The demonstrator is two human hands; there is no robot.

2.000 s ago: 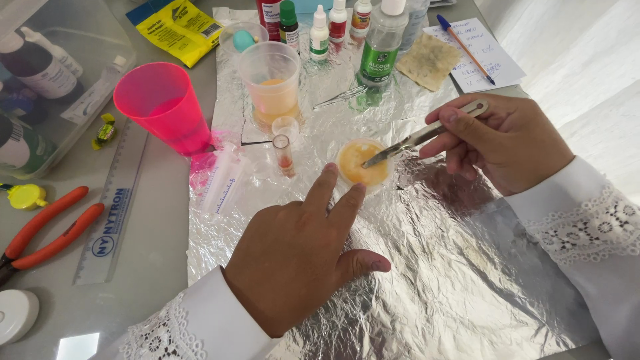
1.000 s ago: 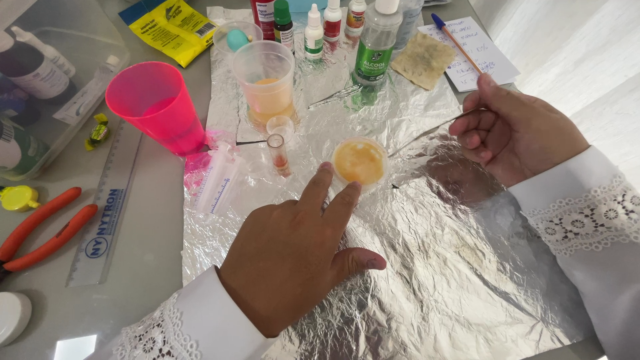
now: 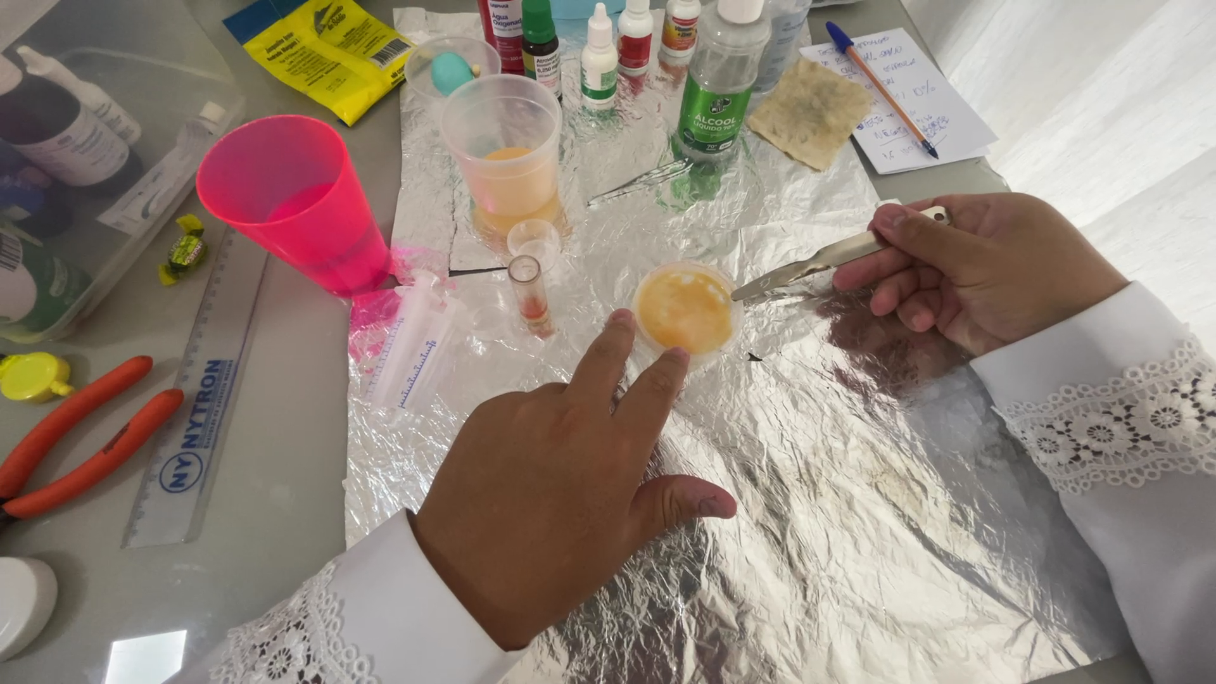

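My right hand (image 3: 959, 266) holds a slim metal blade, like a scalpel handle or small spatula (image 3: 836, 252), its tip at the right rim of a small round dish (image 3: 686, 309) holding orange-yellow matter. Two fingertips of my left hand (image 3: 570, 475) rest at the dish's near left edge; its thumb is spread and it holds nothing. Left of the dish stands a small clear tube (image 3: 529, 294) with reddish liquid. Behind it are a clear plastic cup (image 3: 502, 142) with orange liquid and a pink cup (image 3: 290, 204). Crumpled aluminium foil (image 3: 807, 532) lies under the dish.
Behind stand a green-labelled alcohol bottle (image 3: 719, 85) and several small bottles. Tweezers (image 3: 638, 182), a stained cloth square (image 3: 809, 112) and a pen (image 3: 883, 90) on paper lie nearby. Leftward are a ruler (image 3: 195, 408), orange-handled pliers (image 3: 95, 456) and a plastic bin (image 3: 180, 190).
Two seconds ago the blade tip was over the orange-yellow matter; a second ago it was off to the right, turned edge-on. Now its flat side shows. My left hand stays at the dish.
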